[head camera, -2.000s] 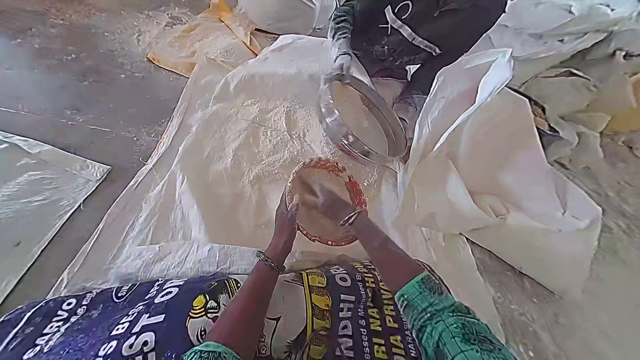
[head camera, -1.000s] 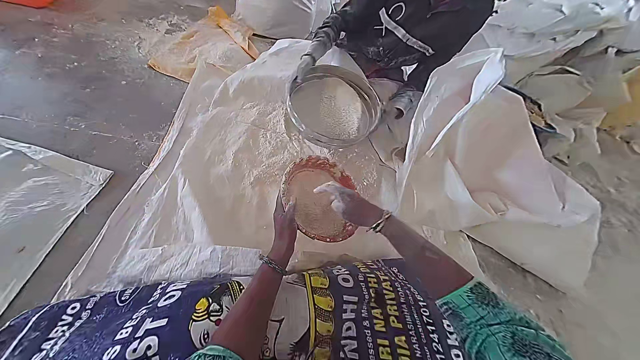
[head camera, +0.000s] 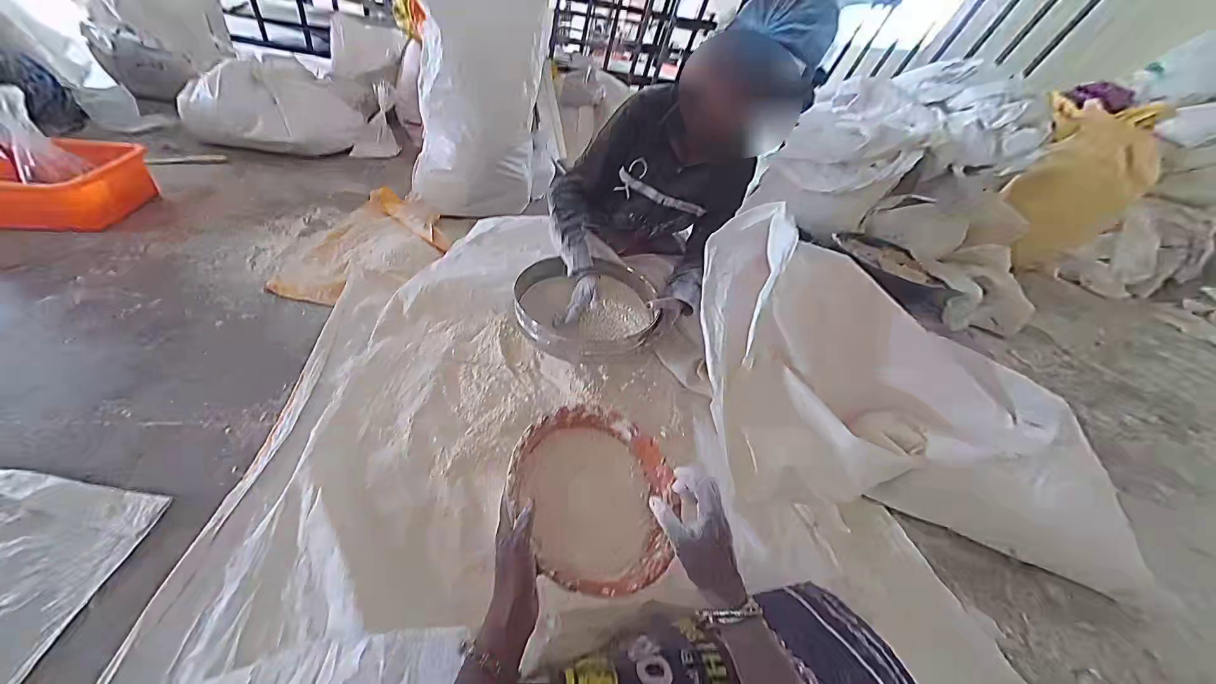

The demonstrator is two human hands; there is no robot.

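Note:
A round sieve with an orange-red rim (head camera: 654, 463) and a pale mesh or powdery bottom lies before me over a white plastic sheet (head camera: 380, 532). My left hand (head camera: 516, 560) grips its left edge. At the right edge, my right hand (head camera: 701, 532), dusted white, holds the rim between thumb and fingers. Pale powder (head camera: 494, 380) is spread on the sheet beyond. Farther off, a co-worker in dark clothing has one gloved or powdered hand (head camera: 581, 296) inside a round metal sieve (head camera: 589, 347) with pale grains, and the other hand (head camera: 673, 309) at its right edge.
A printed sack (head camera: 817, 627) lies close in front of me. Folded white sheeting (head camera: 855, 399) rises at the right. An orange tub (head camera: 85, 195) stands far left, near filled white sacks (head camera: 275, 106). Crumpled sacks (head camera: 855, 142) are heaped at the back right.
My right hand has moved from inside the orange-rimmed sieve to its right edge. The co-worker's hand has gone from the metal sieve's rim to inside it. The view has tilted up.

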